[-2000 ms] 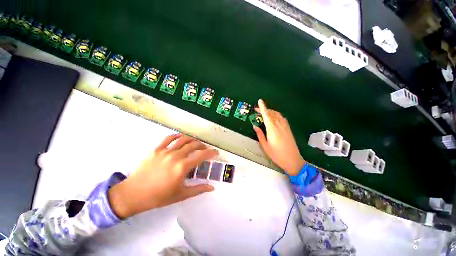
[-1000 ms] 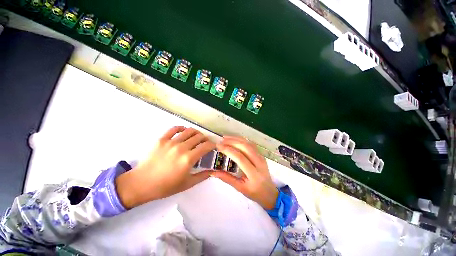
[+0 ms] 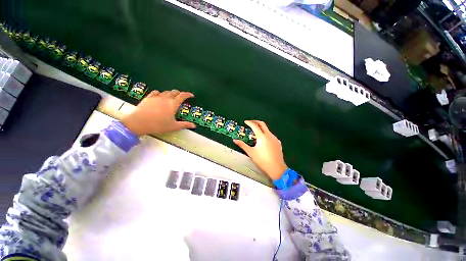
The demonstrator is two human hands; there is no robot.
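A row of several green circuit boards [image 3: 208,119] lies side by side at the belt's near edge, between my hands. My left hand [image 3: 159,112] is at the row's left end, thumb and fingers around the end board. My right hand [image 3: 264,149] is at the right end, thumb and index finger around the last board. Several white plastic housings stand in a row on the white tabletop below. The left ones [image 3: 199,185] look grey and empty. The two right ones [image 3: 228,190] show black and yellow inside.
More boards [image 3: 106,75] line the green belt [image 3: 286,97] at left. White housing groups stand on the belt at right [image 3: 340,171] and by its far rail [image 3: 348,90]. A black mat [image 3: 56,114] and a housing stack [image 3: 11,84] are at left.
Both hands have moved from the housings to the boards on the belt. The boards between them are now pushed close together. A second housing now shows a board inside.
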